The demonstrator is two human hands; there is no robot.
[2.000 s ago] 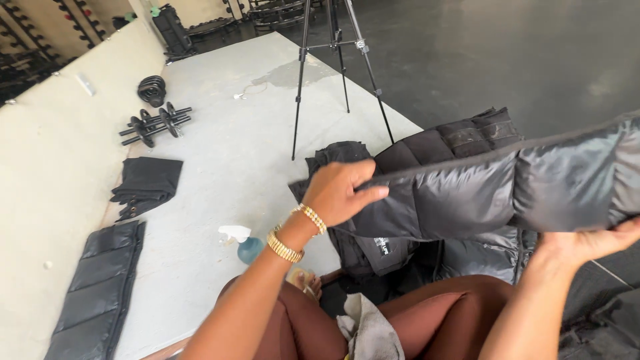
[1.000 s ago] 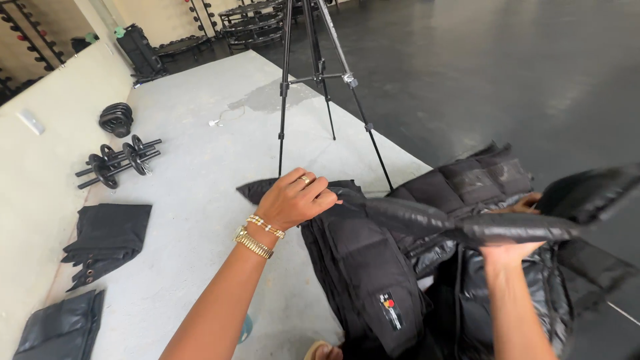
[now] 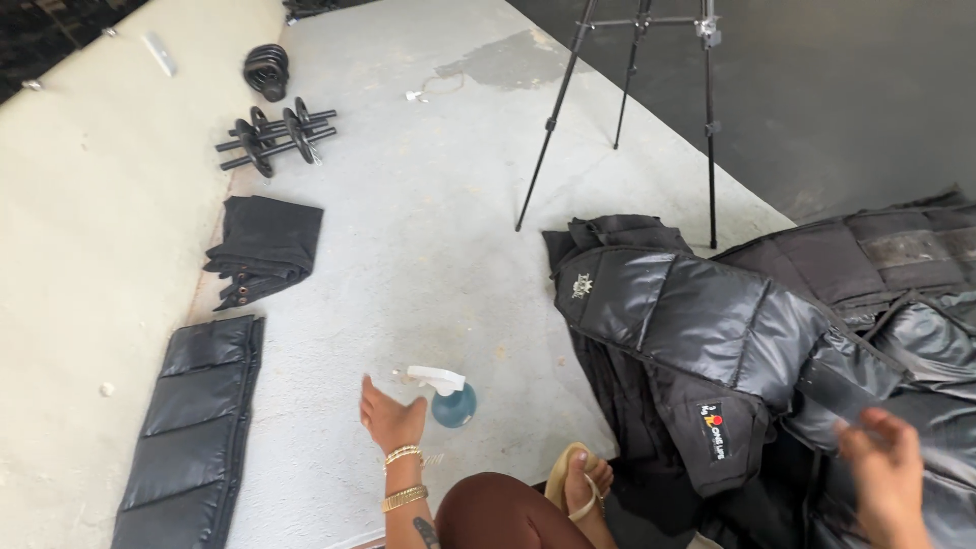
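Note:
Just left of a blue spray bottle with a white trigger head (image 3: 453,404), my left hand (image 3: 393,415) is empty, its thumb and fingers apart. My right hand (image 3: 884,457), blurred, is over the quilted black items at the right, with nothing seen in it. A shiny black padded wrap (image 3: 701,316) with a small pale emblem lies flat across the pile. Under it is a matte black padded piece (image 3: 709,442) with a printed patch. More dark padded pieces (image 3: 846,259) lie behind and to the right.
A black tripod (image 3: 713,137) stands beyond the pile. Along the pale wall (image 3: 99,229) are a folded padded wrap (image 3: 191,435), a folded black cloth with eyelets (image 3: 267,248), dumbbell bars with plates (image 3: 278,137) and stacked black weights (image 3: 267,71). My sandalled foot (image 3: 583,484) is at the bottom.
The shiny wrap was held up in both hands; now it lies on the pile, let go. My left hand has moved over beside the spray bottle. The view has tilted down.

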